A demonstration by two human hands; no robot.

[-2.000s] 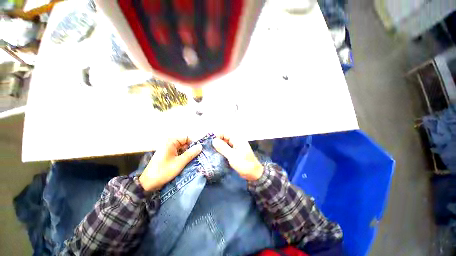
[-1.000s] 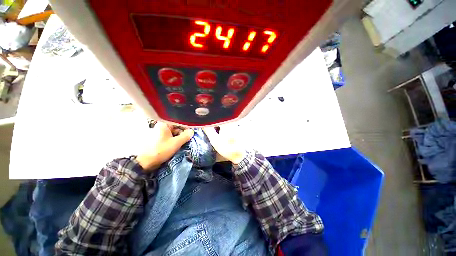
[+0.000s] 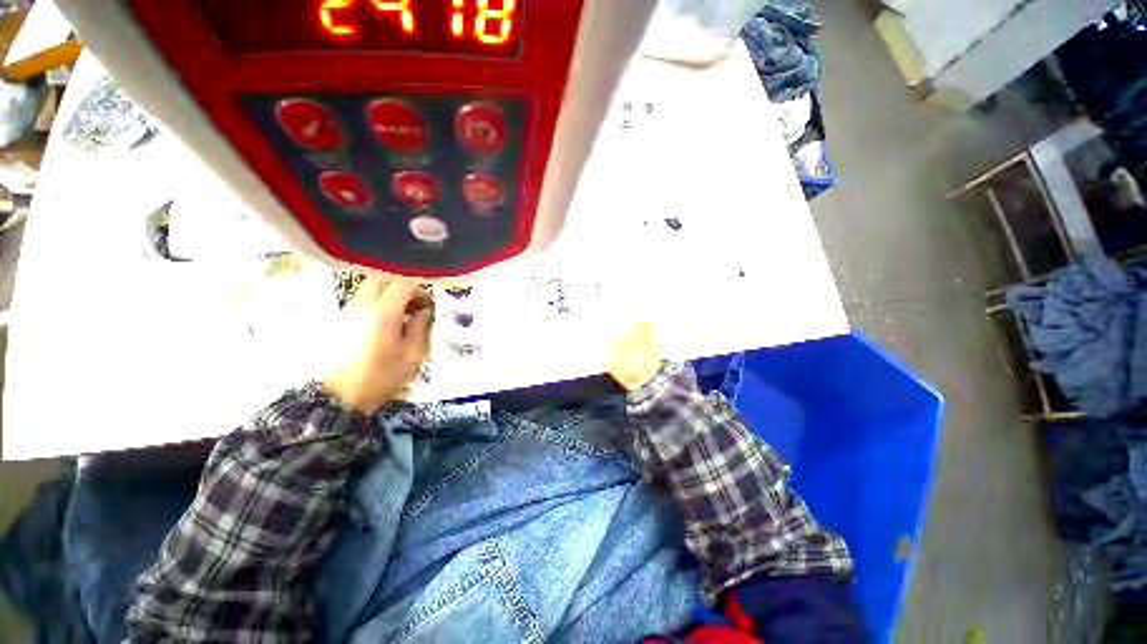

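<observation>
The blue jeans (image 3: 554, 472) lie over my lap, their upper edge against the table's front edge. Neither hand is on them. My left hand (image 3: 380, 342) is over the table just below the machine head, fingers curled down at the pile of small buttons (image 3: 352, 284), which the head partly hides. Whether its fingertips hold a button cannot be told. My right hand (image 3: 637, 354) rests at the table's front edge, right of the machine. It is washed out by glare, so its fingers are unclear. Small dark metal parts (image 3: 463, 320) show below the head.
The machine head (image 3: 421, 151) looms over the upper left, its counter reading 2418. The white table (image 3: 742, 302) has tiny dark bits scattered at right. A blue bin (image 3: 843, 466) stands right of my lap. Darker denim (image 3: 138, 503) hangs at left. Racks with denim (image 3: 1088, 327) stand far right.
Both hands have let go of the jeans, which now lie lower. My left hand is at the button pile, my right hand has moved right. The counter went from 2417 to 2418.
</observation>
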